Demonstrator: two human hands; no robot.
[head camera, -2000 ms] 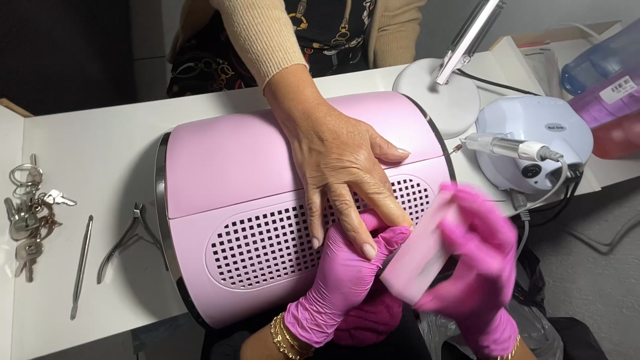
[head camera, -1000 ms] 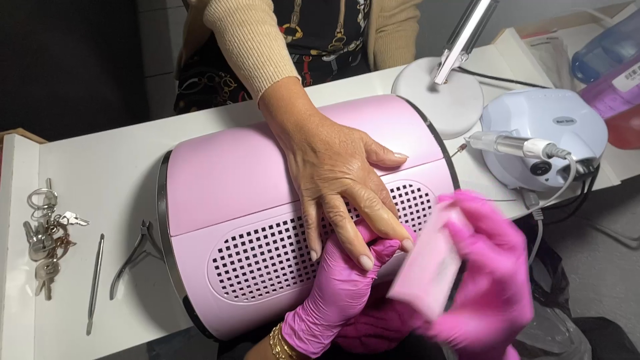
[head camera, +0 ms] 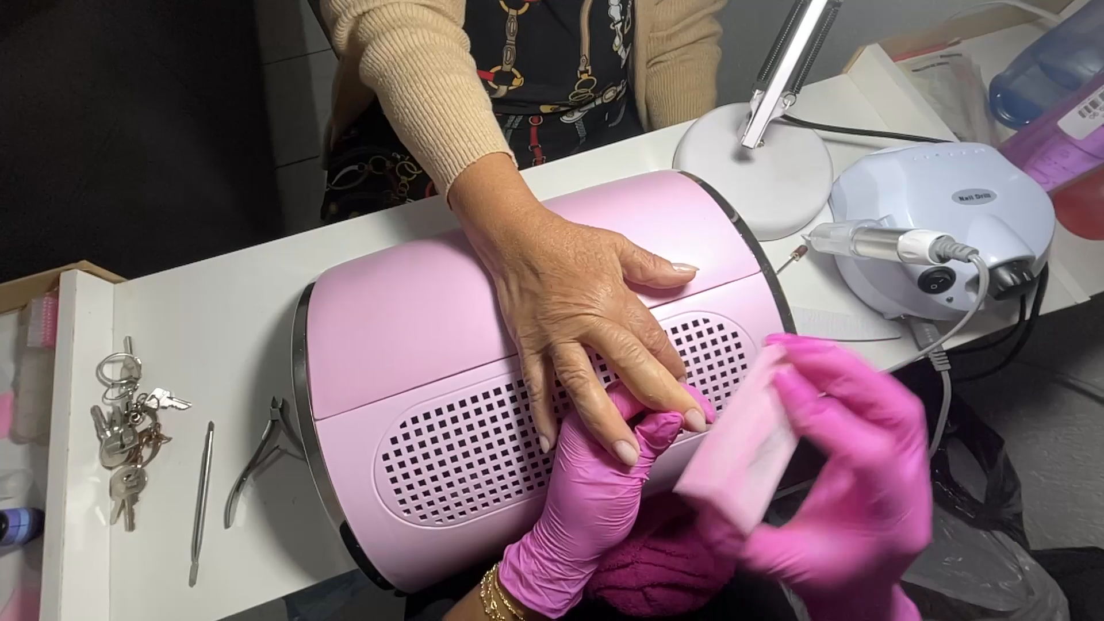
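My left hand [head camera: 595,492], in a pink glove, has its thumb and fingers around a fingertip of a person's hand [head camera: 573,293]. That hand lies palm down on a pink nail dust collector [head camera: 392,328] with a square-holed grille. In my right hand [head camera: 854,466], also gloved in pink and somewhat blurred, is a pink nail buffer block [head camera: 742,440], held just right of the fingertips. Whether the block touches a nail cannot be told.
Keys [head camera: 125,431], a metal cuticle pusher [head camera: 202,504] and cuticle nippers [head camera: 257,461] lie at left. At right stand a round lamp base [head camera: 755,172] and a nail drill unit [head camera: 940,216] with its handpiece [head camera: 888,241]; a nail file [head camera: 845,325] lies below.
The view has shifted slightly. My right hand and the buffer block have shifted and tilted a little beside the fingertips; my left hand keeps its hold on the person's finger.
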